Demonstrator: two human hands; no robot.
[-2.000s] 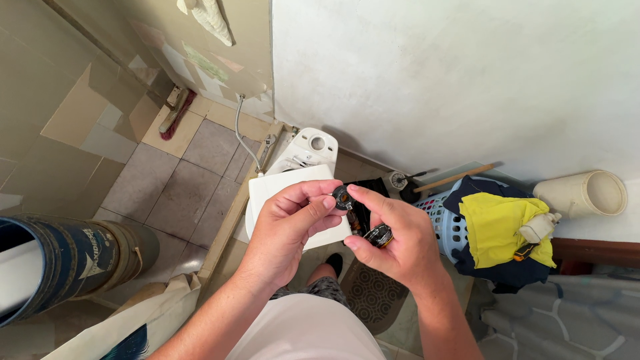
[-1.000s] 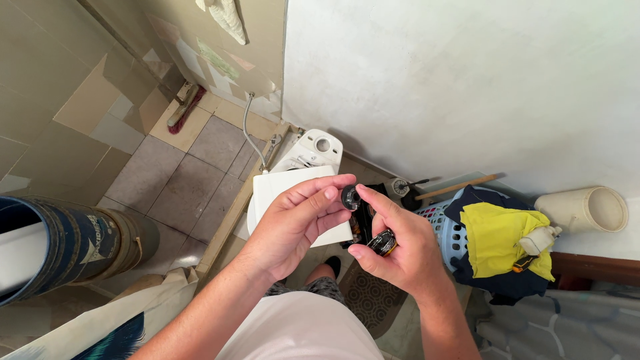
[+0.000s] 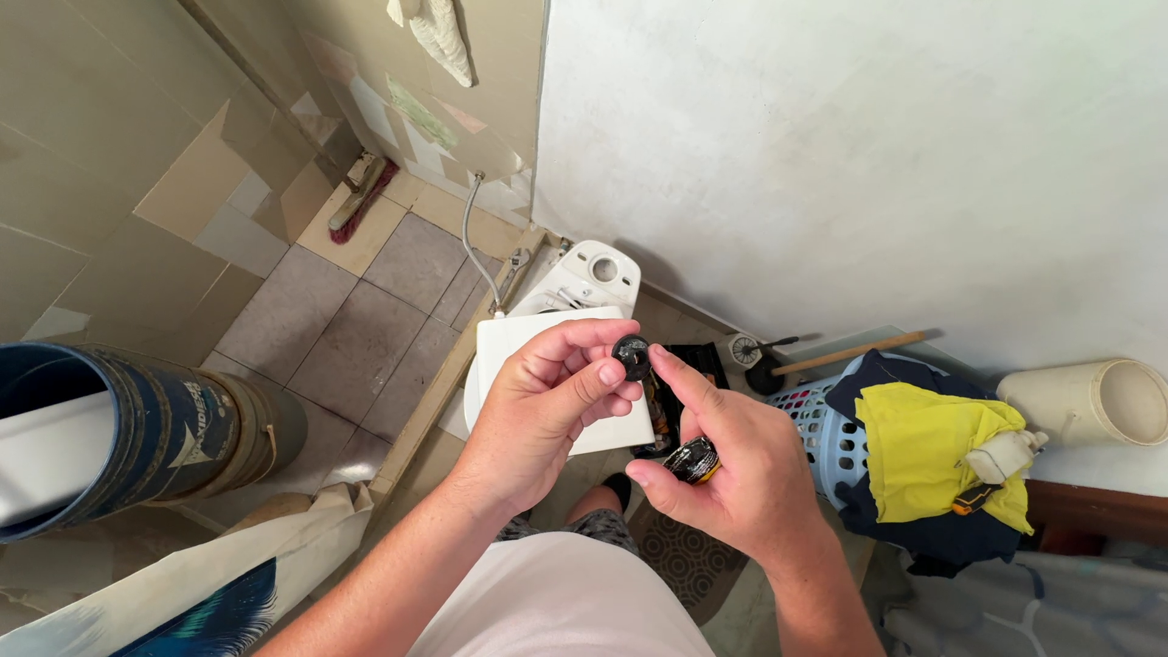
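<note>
A black rubber washer (image 3: 630,358) is pinched between the thumb and fingers of my left hand (image 3: 557,392), its face coated with something shiny. The index fingertip of my right hand (image 3: 744,447) is at the washer's right edge. Curled in the right palm is a small open container of dark, glossy paste (image 3: 693,459). Beneath my hands lies a white cistern (image 3: 511,338), partly hidden by them, joined to a braided flexible hose (image 3: 468,228). Behind it stands the toilet bowl (image 3: 598,274) with its round inlet hole.
An adjustable wrench (image 3: 516,267) rests on the tiled ledge. To the right are a black tool box (image 3: 698,365), a plunger (image 3: 766,376), a blue laundry basket (image 3: 812,411) with a yellow cloth (image 3: 922,447), and a cream bucket (image 3: 1077,397). Blue buckets (image 3: 182,429) stand at left; a broom (image 3: 362,201) is in the corner.
The washer has turned in my left fingers and shows its face and hole more plainly. My right index finger has shifted slightly about its edge. The container stays in the right hand.
</note>
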